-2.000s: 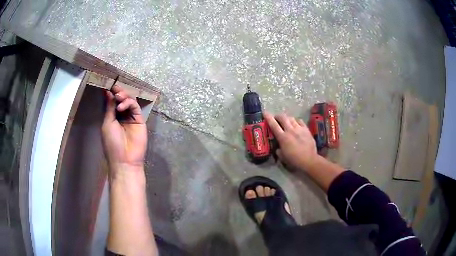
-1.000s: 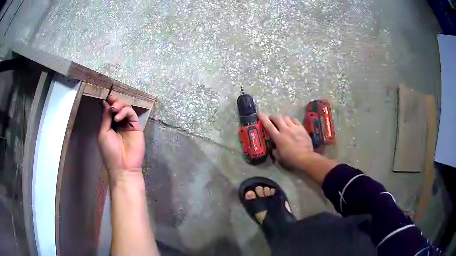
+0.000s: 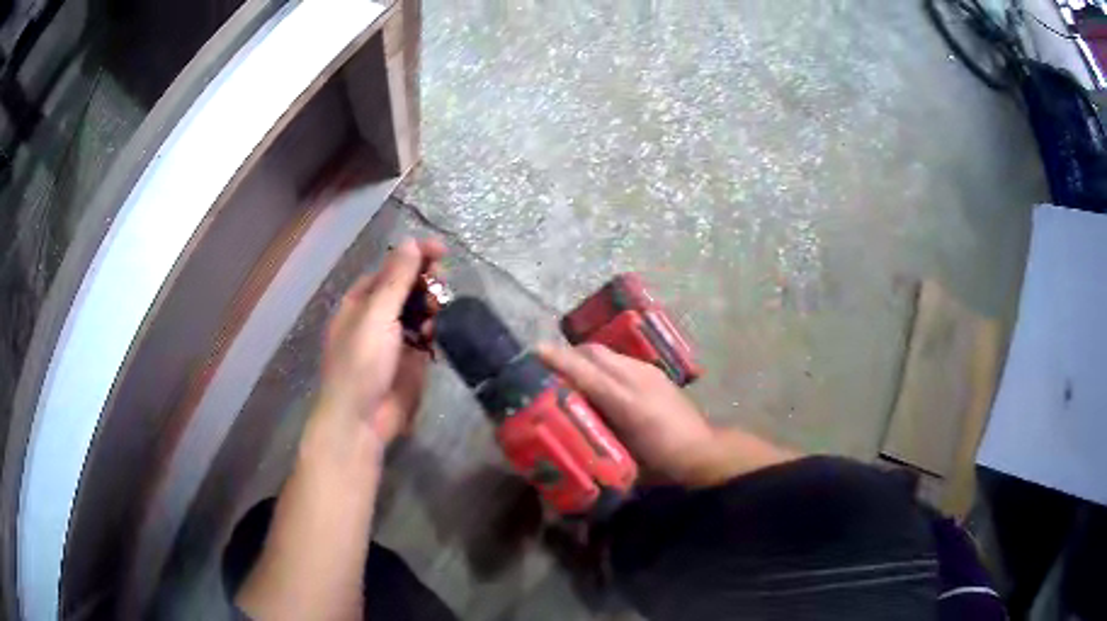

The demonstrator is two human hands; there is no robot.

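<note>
My right hand (image 3: 637, 406) grips the red and black cordless drill (image 3: 558, 443), lifted above the floor and tilted with its black chuck up and to the left. The battery pack (image 3: 631, 325) shows beyond the hand. My left hand (image 3: 376, 340) is just left of the chuck tip, blurred, its fingers curled around small dark pieces with shiny glints, perhaps screws. The bit is hard to make out between fingers and chuck. The plywood frame (image 3: 261, 218), with a long white strip (image 3: 140, 224), stands left of both hands; neither hand touches it.
The frame's end rail (image 3: 401, 85) is at the top. Concrete floor (image 3: 680, 146) lies ahead. A tan board (image 3: 941, 376) and a white panel (image 3: 1056, 352) are at the right. Part of a bicycle (image 3: 983, 49) shows at the upper right. My dark-clothed legs are at the bottom.
My right hand has lifted and tilted the drill towards the left. My left hand has left the frame's end rail and come down to the chuck tip. The view has shifted, showing the frame higher.
</note>
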